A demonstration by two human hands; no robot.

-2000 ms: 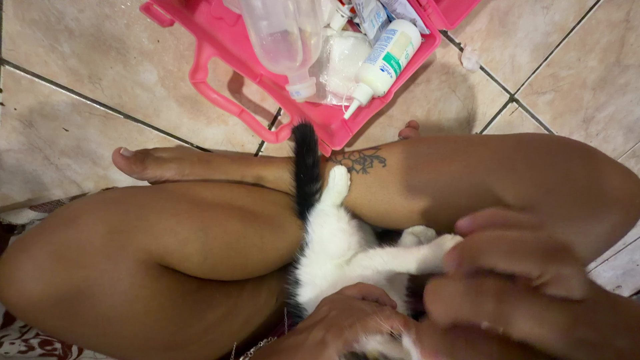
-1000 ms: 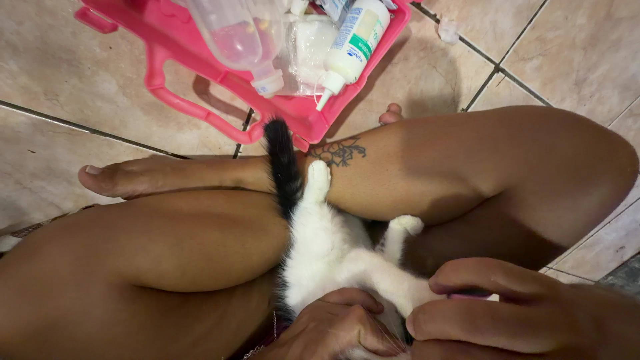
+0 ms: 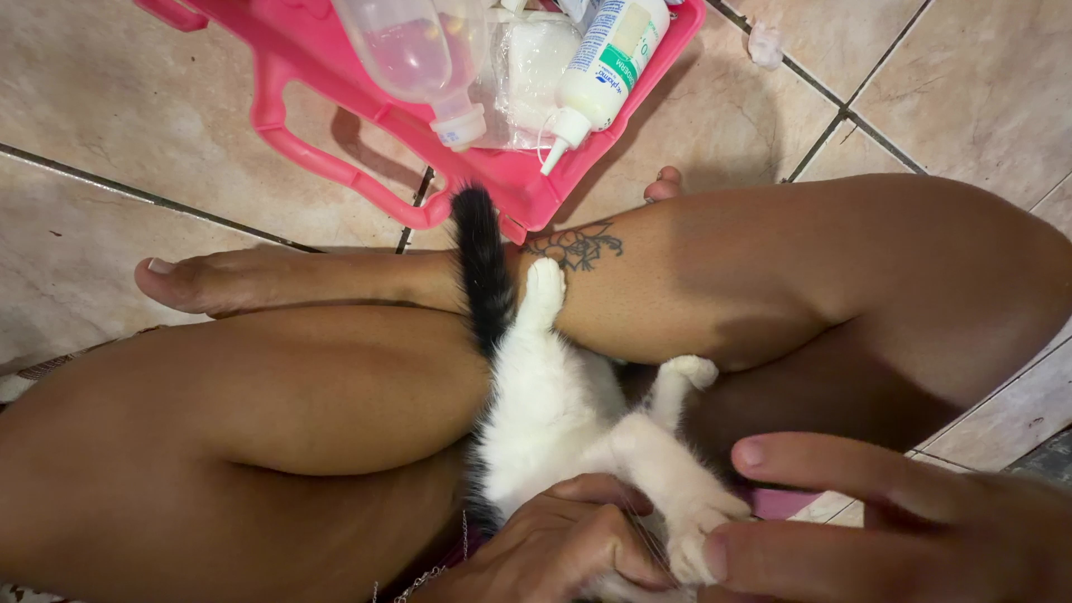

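A white and black cat (image 3: 544, 419) lies belly up between the person's crossed legs, its black tail (image 3: 481, 260) stretched toward a pink plastic case. My left hand (image 3: 569, 536), with a chain bracelet at the wrist, is closed around the cat's upper body near the bottom edge. At the lower right, my right hand (image 3: 871, 519) has its index finger raised apart; another fingertip touches the cat's front paw (image 3: 699, 532). Whether that paw is gripped cannot be told. The cat's head is hidden or out of view.
The open pink case (image 3: 528, 188) stands on the tiled floor beyond the shins. In it lie a clear plastic bottle (image 3: 410, 59), a white squeeze bottle (image 3: 607, 71) with a nozzle, and a clear wrapped packet (image 3: 536, 67). A white tuft (image 3: 764, 45) lies on the tiles.
The right hand's index finger has lifted away from the cat's front paw. The cat's other hind leg has spread outward since the earliest frame. The left hand still holds the cat.
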